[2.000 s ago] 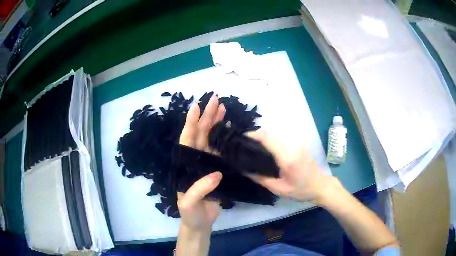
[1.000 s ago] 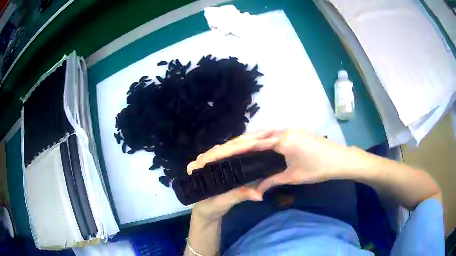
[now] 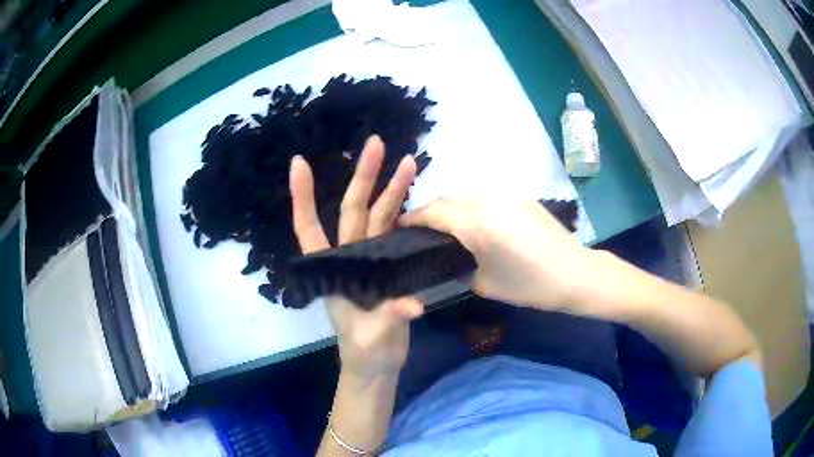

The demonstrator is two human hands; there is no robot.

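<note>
A thick bundle of black bars [image 3: 384, 264] lies across my left palm, its ribbed ends towards the left. My left hand [image 3: 366, 294] has its fingers spread behind the bundle and its thumb in front. My right hand [image 3: 509, 254] grips the bundle's right end. A large heap of tiny black crescent end pieces [image 3: 303, 134] lies on the white work sheet [image 3: 491, 125] beyond my hands. The needle-tip glue bottle [image 3: 580, 136] stands at the right on the green mat. A dark object [image 3: 562, 212], partly hidden by my right arm, lies at the sheet's right corner.
Layered black bars and white sheets [image 3: 67, 330] are stacked at the left. White foam sheets [image 3: 678, 80] lie at the right over brown cardboard [image 3: 750, 294]. A crumpled white wipe [image 3: 384, 20] is at the far edge. A blue crate [image 3: 259, 437] is below the bench edge.
My left fingers have opened outward from around the bundle and now point away. The bundle has tilted in my hands. The view has shifted, and the dark object at the right corner shows more.
</note>
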